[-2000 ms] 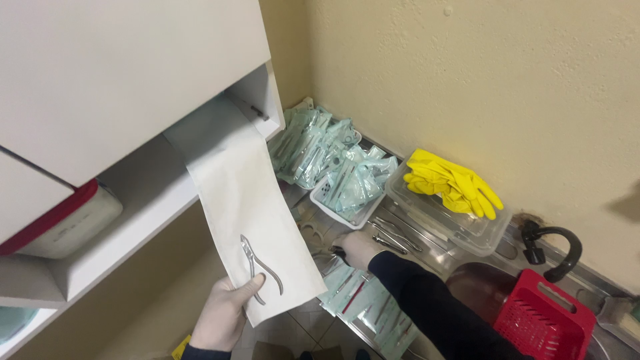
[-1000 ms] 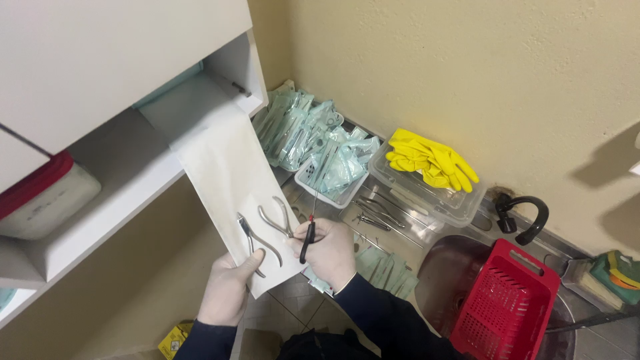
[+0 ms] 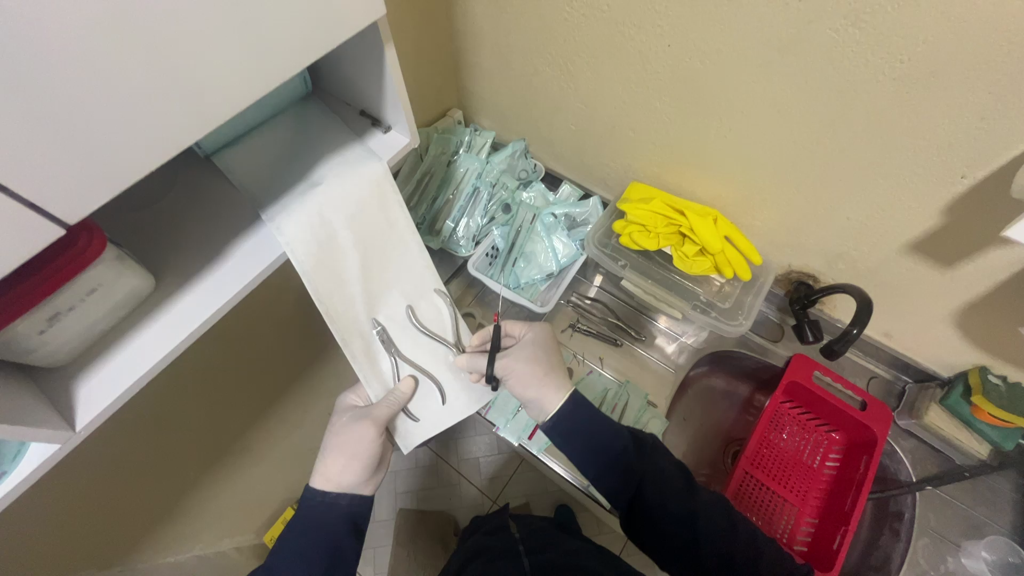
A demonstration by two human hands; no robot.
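A long strip of white sterilization pouch paper (image 3: 336, 240) runs from a roll (image 3: 256, 112) in the open cabinet shelf. My gloved left hand (image 3: 360, 432) grips its lower end, the thumb on top against orthodontic-type pliers (image 3: 386, 340) lying on the paper. My gloved right hand (image 3: 528, 364) holds a black-handled tool with a thin blade (image 3: 494, 352), probably scissors, and pinches a second pair of metal pliers (image 3: 432, 324) by its jaw end, handles pointing up and left over the strip. How the black tool sits in the fingers is partly hidden.
Baskets of sealed instrument pouches (image 3: 524, 256) stand by the wall. Beside them are a clear plastic box (image 3: 672, 288) with yellow rubber gloves (image 3: 688, 232) and loose metal instruments (image 3: 608, 316). A red perforated basket (image 3: 808, 464) rests over the sink (image 3: 712, 400), near a black faucet (image 3: 832, 320).
My right hand has come from the counter to the paper strip, bringing the second pliers and the black-handled tool. My left hand still holds the strip and the first pliers.
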